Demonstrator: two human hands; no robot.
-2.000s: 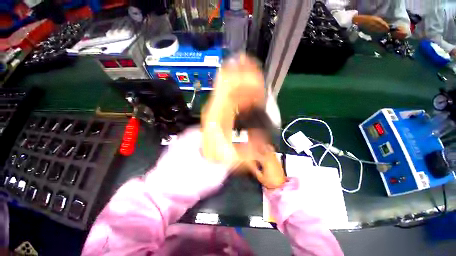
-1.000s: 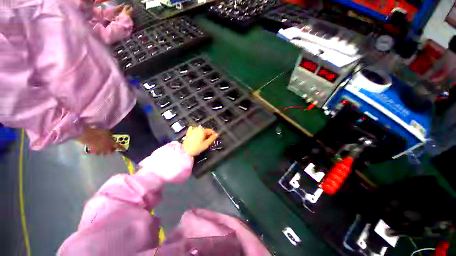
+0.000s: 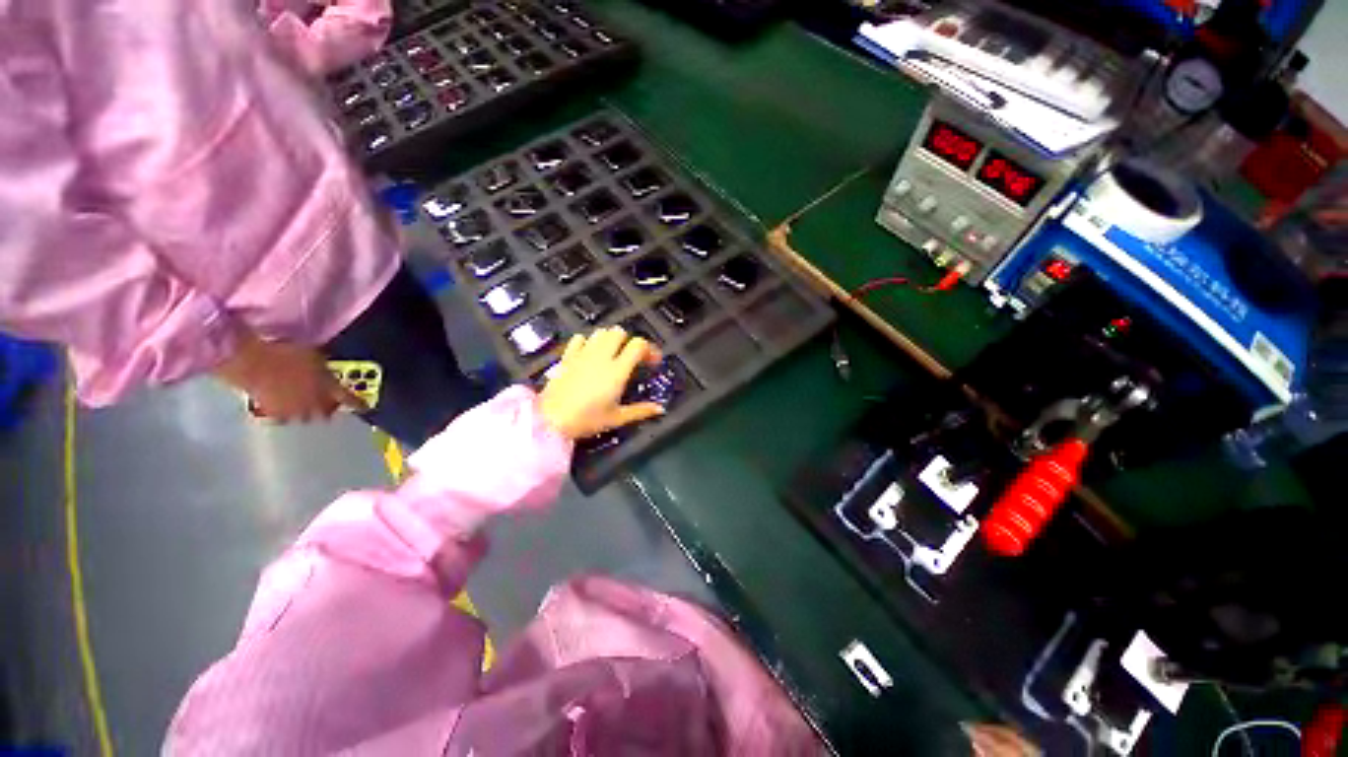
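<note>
My left hand is over the near corner of the dark compartment tray. Its thumb and fingers are around a small black watch body, low at a pocket; whether it is lifted cannot be told. Other watch bodies sit in the tray's pockets, and some pockets at the right side are empty. A small skin-coloured patch at the bottom edge, likely my right hand, is cut off and blurred; what it holds cannot be seen.
Right of the tray stand a toggle clamp with red handle and a white-outlined nest. A small white part lies near the bench edge. Behind are a power supply and blue box. A person in pink holds a phone at left.
The view has swung left from the fixtures to the tray. Over the last second my left hand has stayed at the tray corner, its fingers now around a watch body. A skin-coloured patch has appeared at the bottom edge.
</note>
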